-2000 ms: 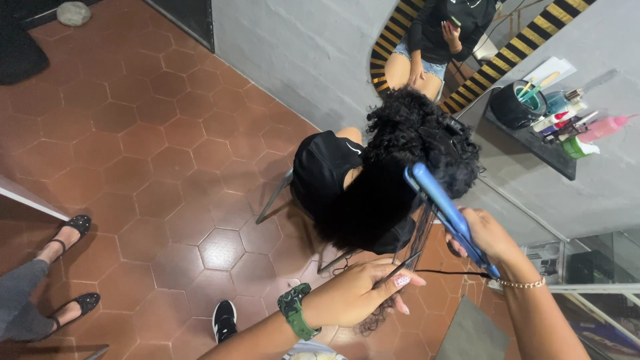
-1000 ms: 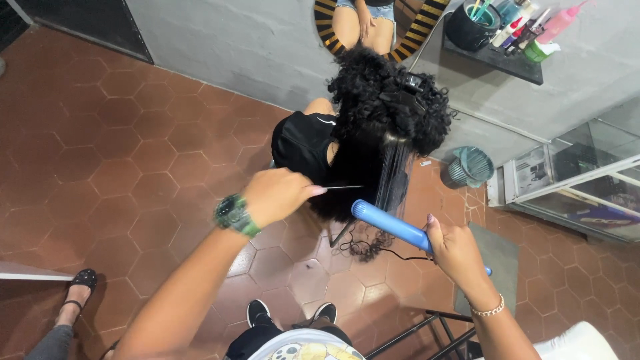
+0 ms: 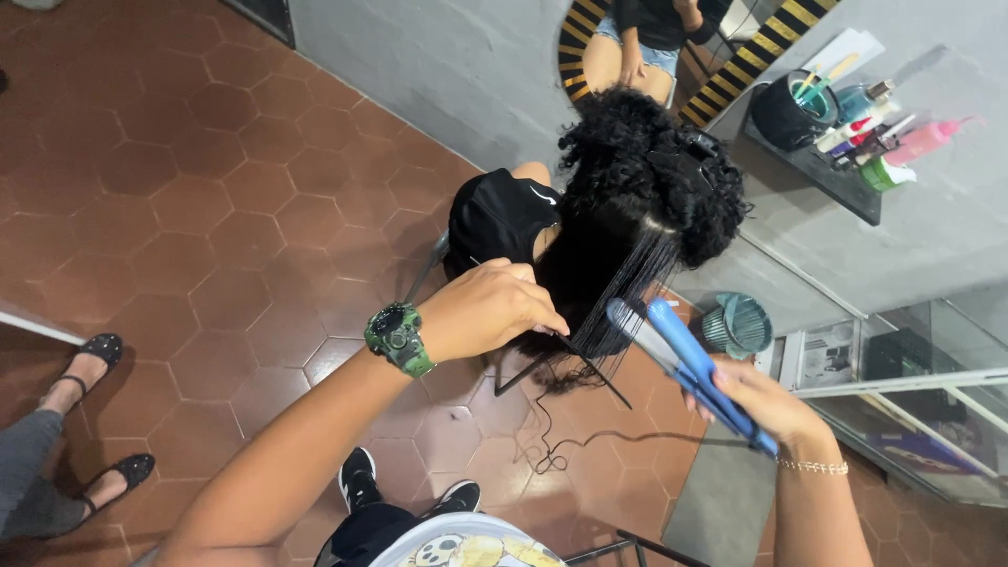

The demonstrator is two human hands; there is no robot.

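Observation:
A seated person's dark hair (image 3: pixel 598 260) hangs straight down at the back, with curly hair (image 3: pixel 654 165) pinned up above by a black clip (image 3: pixel 685 161). My left hand (image 3: pixel 496 303), with a green camouflage watch on the wrist, holds a thin dark comb (image 3: pixel 594 366) at the straight strands. To its right, my right hand (image 3: pixel 760 402) grips a blue hair straightener (image 3: pixel 693 366). The straightener's plates are apart at the tips, beside a thin section of strands. Its jaws partly overlap the hair, and whether strands lie between them is hard to tell.
A wall shelf (image 3: pixel 819 177) carries a black pot (image 3: pixel 794 110) and several bottles. Below stand a wastebasket (image 3: pixel 736 324) and a glass cabinet (image 3: pixel 906 386). A cord (image 3: pixel 614 435) crosses the tiled floor. Another person's feet (image 3: pixel 102 425) are at left.
The straightener's jaws, together one second ago, are now apart at the tips. My left hand, one second ago left of the hair with the comb's thin tip towards it, now has the comb against the strands.

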